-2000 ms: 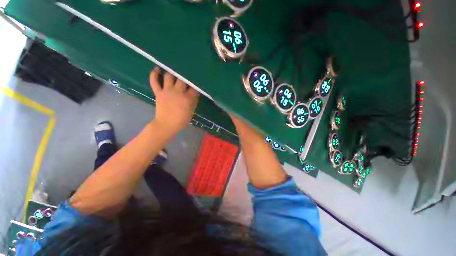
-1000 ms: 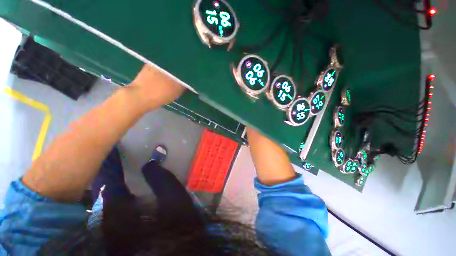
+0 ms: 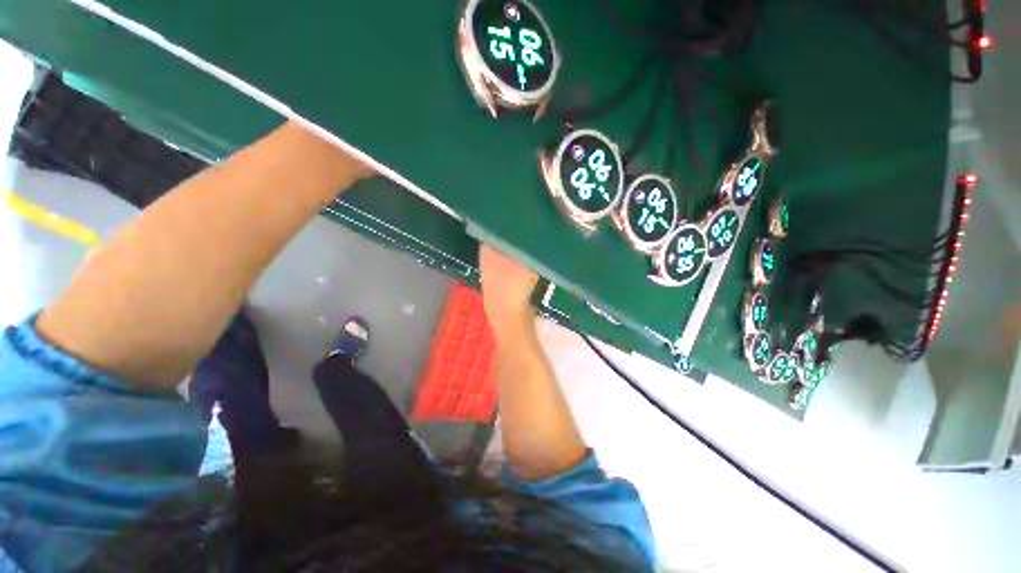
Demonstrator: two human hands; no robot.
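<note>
The green upper shelf (image 3: 370, 84) with a pale front edge fills the top of the view. Lit round smartwatches (image 3: 588, 177) lie on it, faces up, with black charging cables (image 3: 683, 95) behind them. My left forearm reaches up from the left and passes under the shelf edge; my left hand is hidden below the shelf. My right hand (image 3: 507, 278) shows only at its wrist end, under the shelf edge; its fingers are hidden. What either hand touches cannot be seen.
A red-orange tray (image 3: 459, 358) lies on the floor between my arms. Black trays (image 3: 101, 151) are at the left. A thick black cable (image 3: 717, 448) runs along the white wall. Red lights (image 3: 954, 257) glow at the right. My foot (image 3: 352, 334) is on the grey floor.
My left hand, first seen at the upper shelf's edge, has gone under the shelf. My right arm has moved left. The visible watches on the upper shelf keep the same arrangement.
</note>
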